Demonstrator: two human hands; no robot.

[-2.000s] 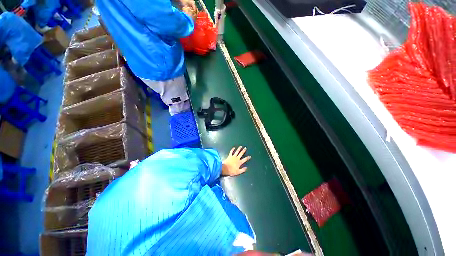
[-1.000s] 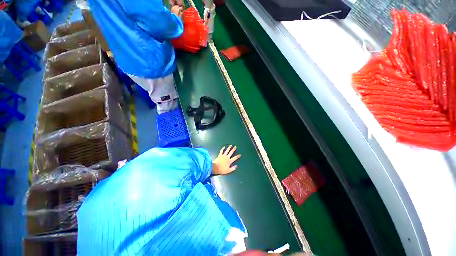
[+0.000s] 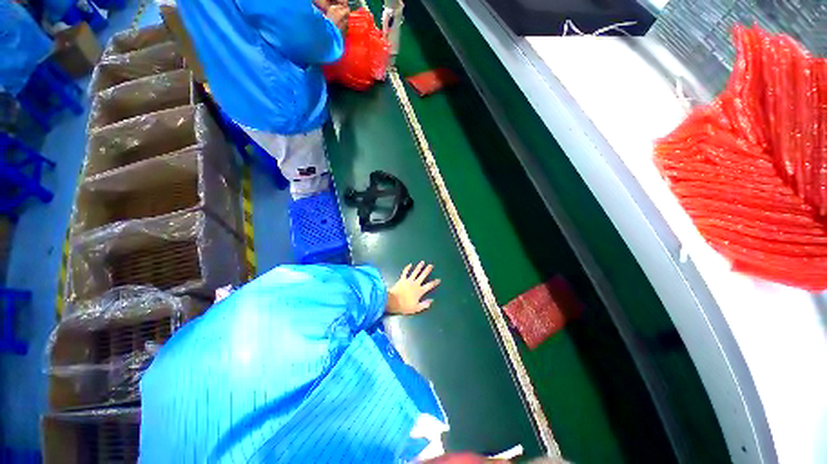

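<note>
My left hand [image 3: 413, 289] lies palm down on the dark green bench [image 3: 446, 362], fingers spread and empty, at the end of a blue sleeve. A blurred bit of skin at the bottom edge seems to be my right hand [image 3: 456, 459]; it is mostly cut off. A small white thing [image 3: 510, 451] shows beside it; I cannot tell whether it is held. A red bubble pouch [image 3: 542, 313] lies on the green belt [image 3: 580, 399] beyond the pale edge strip [image 3: 461, 237]. Another red pouch [image 3: 432, 82] lies farther up the belt.
A black looped strap [image 3: 379, 201] lies on the bench ahead of my left hand. A person in blue [image 3: 263, 63] holds a red bundle [image 3: 361, 56]. Red bags [image 3: 744, 172] lie on the white shelf [image 3: 589, 77]. Lined cartons [image 3: 141, 258] and a blue perforated stool [image 3: 317, 227] stand left.
Both red pouches on the belt have moved up the picture, the near one closer to level with my left hand. The view has shifted slightly. My left hand stays flat on the bench.
</note>
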